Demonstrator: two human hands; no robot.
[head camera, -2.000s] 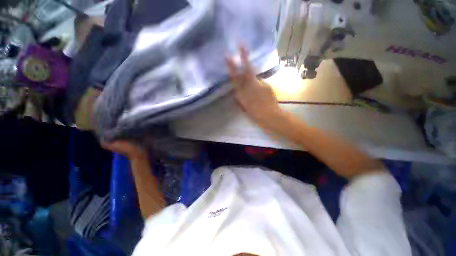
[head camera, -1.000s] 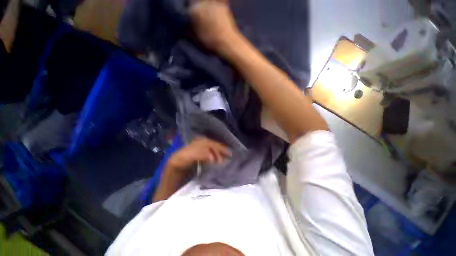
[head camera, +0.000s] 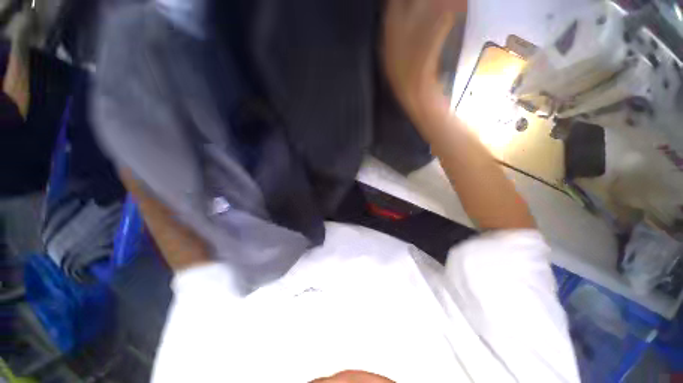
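Observation:
A large grey and dark navy garment (head camera: 299, 82) hangs in front of me at the upper left and centre, blurred by motion. A small white label (head camera: 220, 204) shows on its grey cloth. My right hand (head camera: 419, 45) is at the top centre, against the dark cloth at its right edge; the fingers are blurred and partly cut off, so its grip is unclear. My left forearm runs up behind the grey cloth, which hides my left hand.
The sewing machine (head camera: 599, 82) stands at the right, its lamp lighting the tan bed plate (head camera: 535, 153). A black pad (head camera: 585, 149) lies beside it. A clear plastic bag (head camera: 653, 256) is at far right. Blue baskets (head camera: 592, 299) sit below. Another person's arm (head camera: 16, 86) shows at upper left.
The garment has been raised and spread over the left and centre. My left hand has gone from view behind it. My right hand has moved right. The view has turned since the oldest frame.

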